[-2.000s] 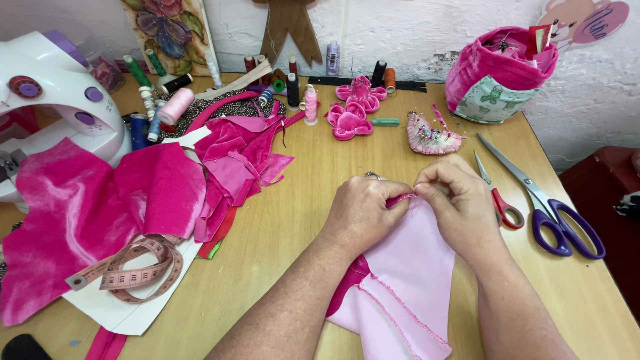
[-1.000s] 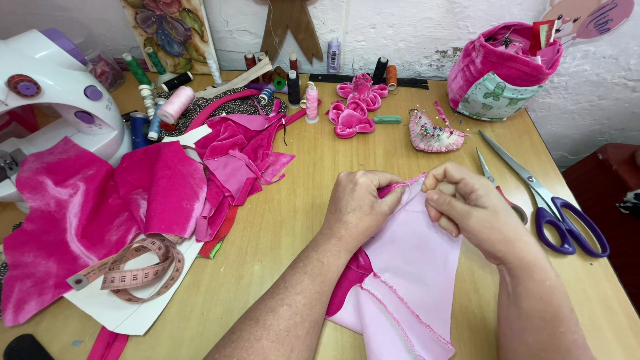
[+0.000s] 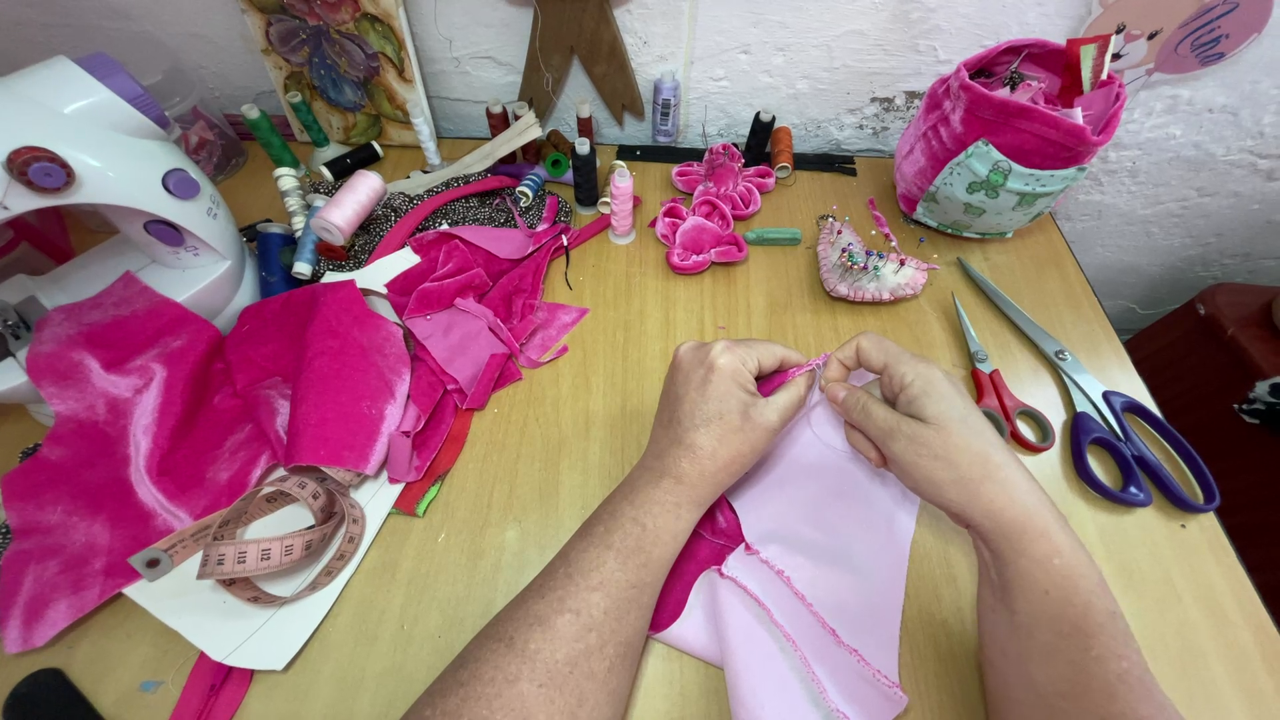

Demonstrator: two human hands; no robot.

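My left hand [image 3: 722, 405] pinches the top edge of a piece of velvet fabric [image 3: 820, 520], pale pink on its back and magenta on its face. My right hand [image 3: 890, 410] is closed at the same edge, thumb against fingertips, with a thin pale thread by it. A needle cannot be made out. The cloth hangs down towards me between my forearms, and pink stitched seams run along its lower part. Beyond my hands lies a pincushion [image 3: 870, 265] full of pins. Small red-handled scissors [image 3: 990, 385] and larger purple-handled scissors [image 3: 1095, 405] rest right of my right hand.
At left stand a white sewing machine [image 3: 130, 190], magenta velvet [image 3: 150, 430], a coiled tape measure [image 3: 280, 545] and velvet scraps [image 3: 470, 330]. Thread spools [image 3: 621, 205], velvet flowers [image 3: 705, 235], a green clip [image 3: 773, 237] and a filled fabric basket [image 3: 1000, 185] line the back.
My right hand has come back close to the left at the fabric edge, after being slightly higher and turned one second ago. The left hand keeps its hold on the cloth.
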